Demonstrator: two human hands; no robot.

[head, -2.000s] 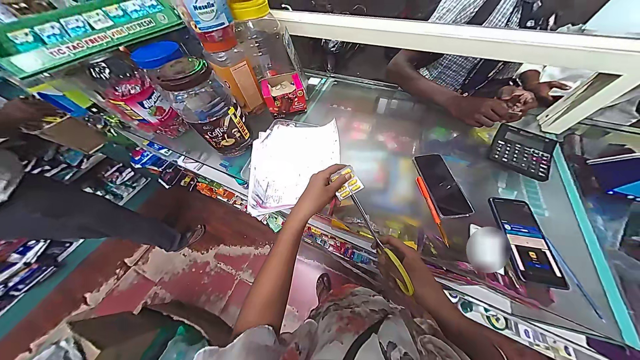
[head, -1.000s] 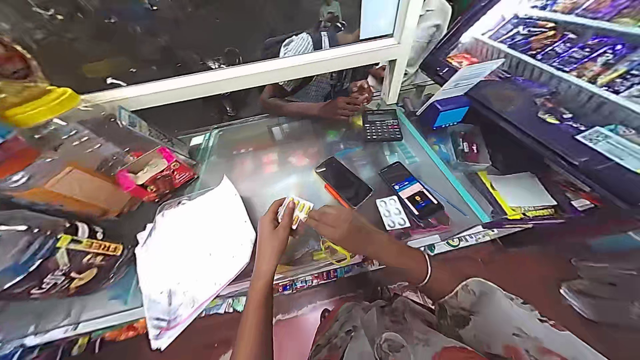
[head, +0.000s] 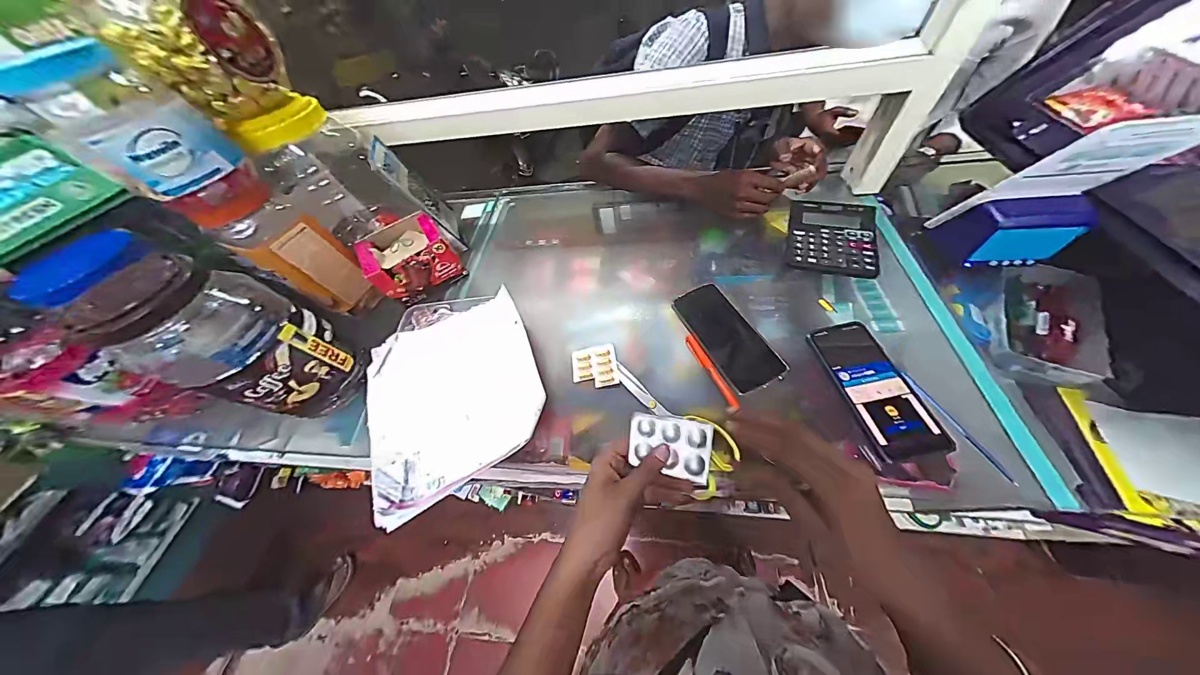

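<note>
My left hand (head: 630, 487) grips a silver blister pack of round tablets (head: 670, 448) over the front edge of the glass counter. Just beyond it lie scissors (head: 643, 390) with yellow handles, partly covered by the pack. A small blister strip with yellow-brown capsules (head: 595, 365) rests by the blade tips. My right hand (head: 797, 459), blurred, hovers right of the scissors, its fingers extended and nothing visible in it. Farther right are a dark phone (head: 731, 337), an orange pen (head: 712, 372) along its side, and a phone with a lit screen (head: 881, 392).
Papers (head: 455, 403) hang over the counter's front edge at left, beside plastic jars (head: 272, 347) and a pink-red box (head: 411, 258). A calculator (head: 832, 238) sits at the back right. Across the counter, a person's hands (head: 750, 190) rest under a white frame (head: 637, 92).
The capsule strip has gone from my hands to the counter, where the scissors also lie. My left hand has taken up the silver blister pack that lay beside the lit phone.
</note>
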